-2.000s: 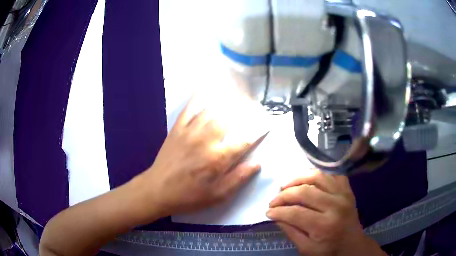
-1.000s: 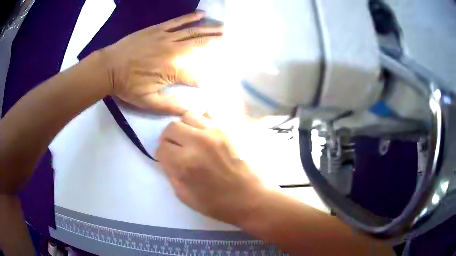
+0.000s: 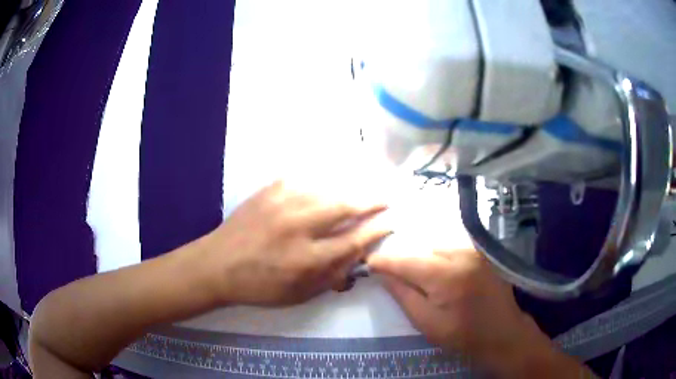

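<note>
A white panel (image 3: 296, 96) lies over a dark purple cut panel (image 3: 181, 141), which shows as a long strip along its left side. The glare hides much of the white panel's outline. My left hand (image 3: 296, 248) rests on the white layer with its fingers spread to the right, left of and below the needle area. My right hand (image 3: 452, 296) is just right of it, fingertips close to my left fingers near the front edge. A small dark grey piece (image 3: 358, 272) shows between the hands. Whether the right fingers pinch anything is hidden.
The sewing machine head (image 3: 511, 81) with a blue stripe stands at upper right, its metal guard loop (image 3: 630, 192) near my right hand. A long purple stack (image 3: 55, 163) lies at far left, purple cloth (image 3: 571, 237) right of the needle, and a ruler strip (image 3: 296, 364) along the front edge.
My left hand has come down and right from the upper left; my right hand has moved right and down. The purple strip and white panel again lie lengthwise, where the cloth was folded askew.
</note>
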